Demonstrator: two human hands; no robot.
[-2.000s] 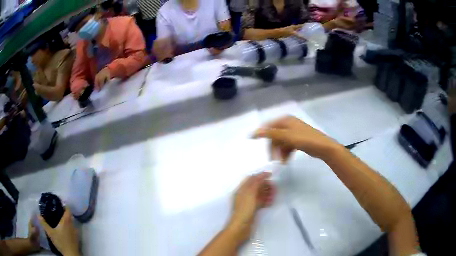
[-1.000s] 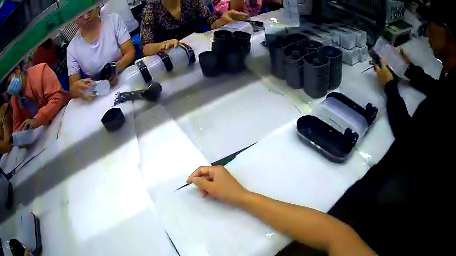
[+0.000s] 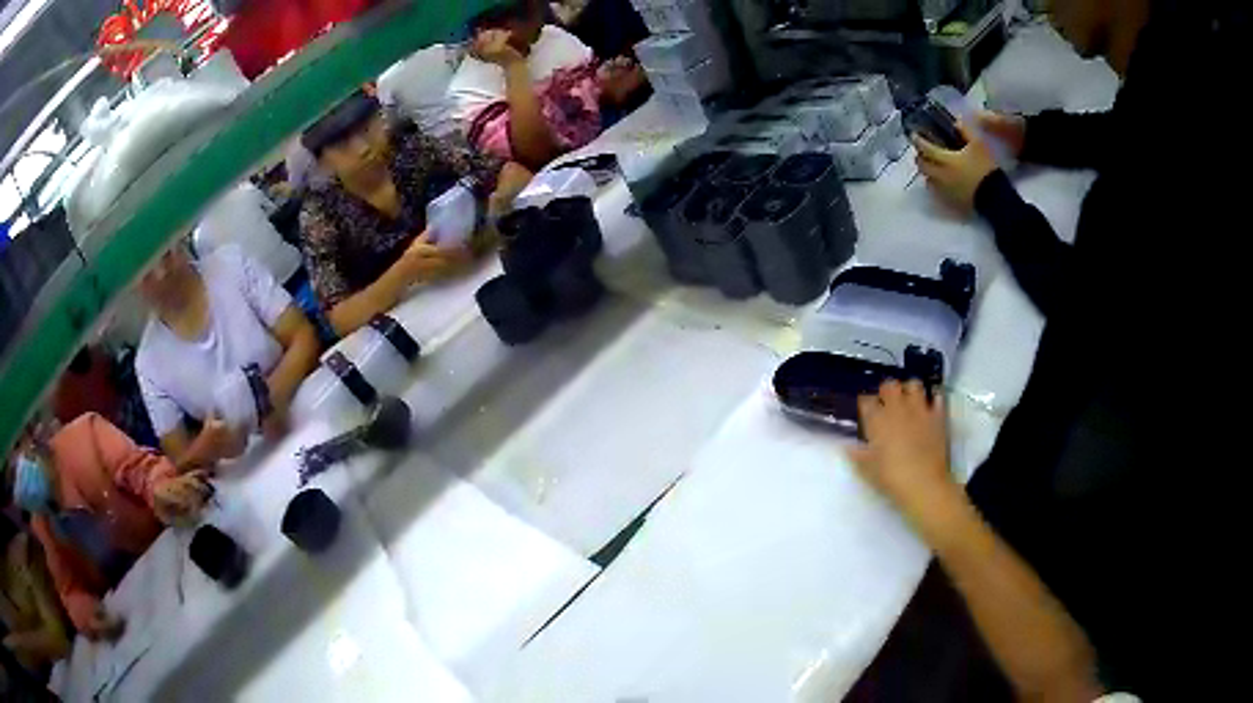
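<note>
Two long black oval parts, with clear plastic between and below them, lie at the table's right side; the nearer black oval part (image 3: 838, 385) and the farther black oval part (image 3: 900, 286) each have a small black block at the right end. I cannot tell if they are one unit or two. My right hand (image 3: 907, 446) is bare, with its fingertips over the right part of the nearer black oval; the finger undersides are hidden, so a grip cannot be confirmed. My left hand is not in view.
Dark cups (image 3: 756, 227) stand clustered beyond, with light boxes (image 3: 845, 117) behind. A single black cup (image 3: 312, 521) and a black handled piece (image 3: 385, 426) lie left. A person in black sleeves (image 3: 1024, 240) is at right; others sit opposite. A green rail (image 3: 179, 227) crosses upper left.
The view has swung right. My right hand has moved from the white sheet to the nearer black oval part. My left hand, seen two seconds ago, is out of view.
</note>
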